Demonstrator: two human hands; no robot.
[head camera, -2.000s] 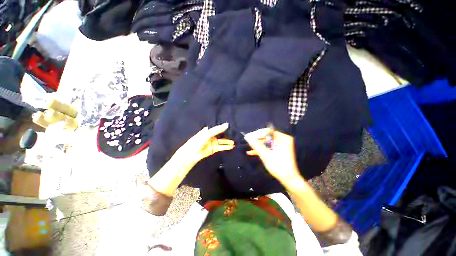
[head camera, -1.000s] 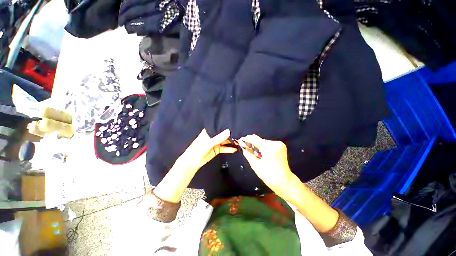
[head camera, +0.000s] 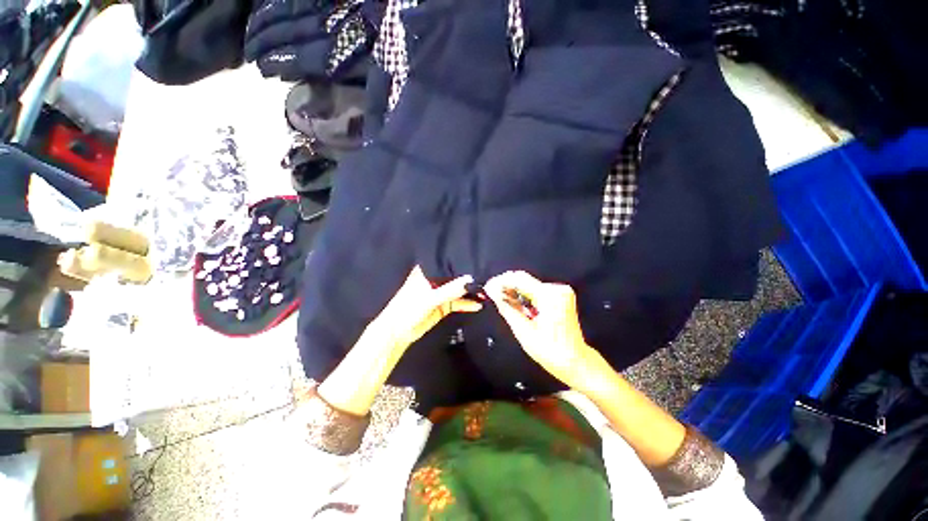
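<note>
A navy garment (head camera: 549, 153) with checked trim (head camera: 622, 193) lies spread in front of me, its near edge over my lap. My left hand (head camera: 419, 305) pinches a small dark bit of the garment between thumb and fingers. My right hand (head camera: 537, 313) is close beside it, fingertips pinched at the same spot. A small dark tool with a hint of red (head camera: 521, 302) lies in my right palm. Any needle or thread between the hands is too small to tell. Small pale dots show on the cloth near the hands.
On the left are a black pad with red rim (head camera: 244, 324) bearing pale pieces, a clear speckled bag (head camera: 193, 198) and beige thread cones (head camera: 120, 252). Dark cloth (head camera: 328, 112) lies behind the pad. Blue crates (head camera: 834, 234) stand right. Stacked navy garments (head camera: 295, 36) lie at the back.
Since two seconds ago, my right hand has moved left to my left hand, and their fingertips have come together at the cloth. Over the last second the hands have barely moved.
</note>
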